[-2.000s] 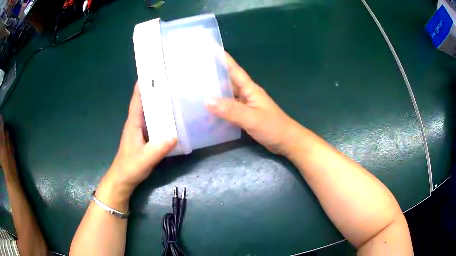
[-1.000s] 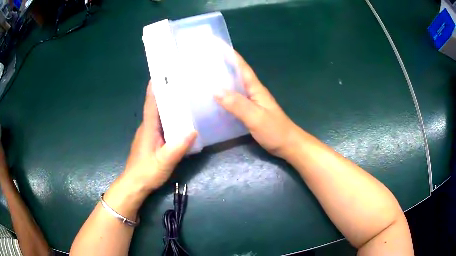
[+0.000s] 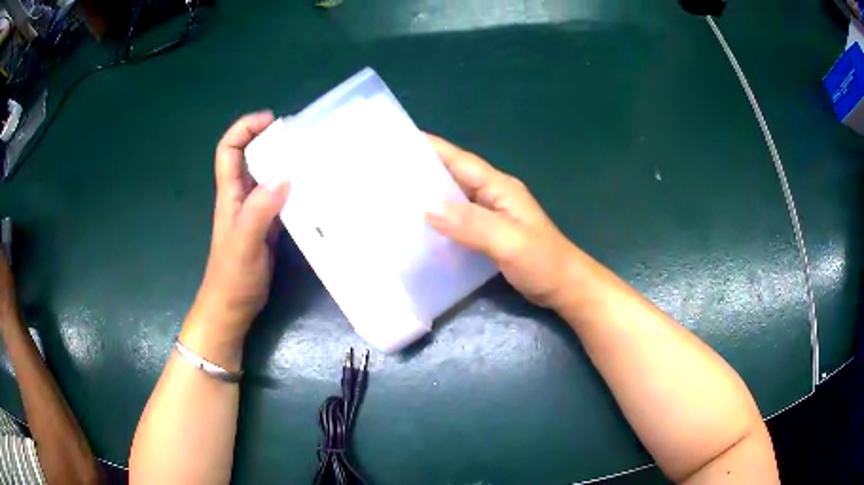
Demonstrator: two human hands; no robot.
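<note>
The white housing (image 3: 332,256) and the frosted translucent body (image 3: 450,275) are together as one unit, tilted, with its upper end to the left. Glare washes out much of its face; a small dark slot shows on the white part. My left hand (image 3: 248,213) grips the upper left end of the housing, thumb on the near face and fingers around the end. My right hand (image 3: 502,227) holds the translucent body at its right side, thumb on the face. The inside of the unit cannot be made out.
A bundled black cord (image 3: 339,426) with two metal tips lies on the green tabletop (image 3: 606,379) just below the unit. Another person's arm (image 3: 38,388) is at the left edge. Black cables lie at the top left. A blue and white box (image 3: 843,85) is at the right edge.
The unit has turned, its lower end swinging down and to the right. My left hand has shifted from the lower left side to the upper left end. My right hand still holds the body.
</note>
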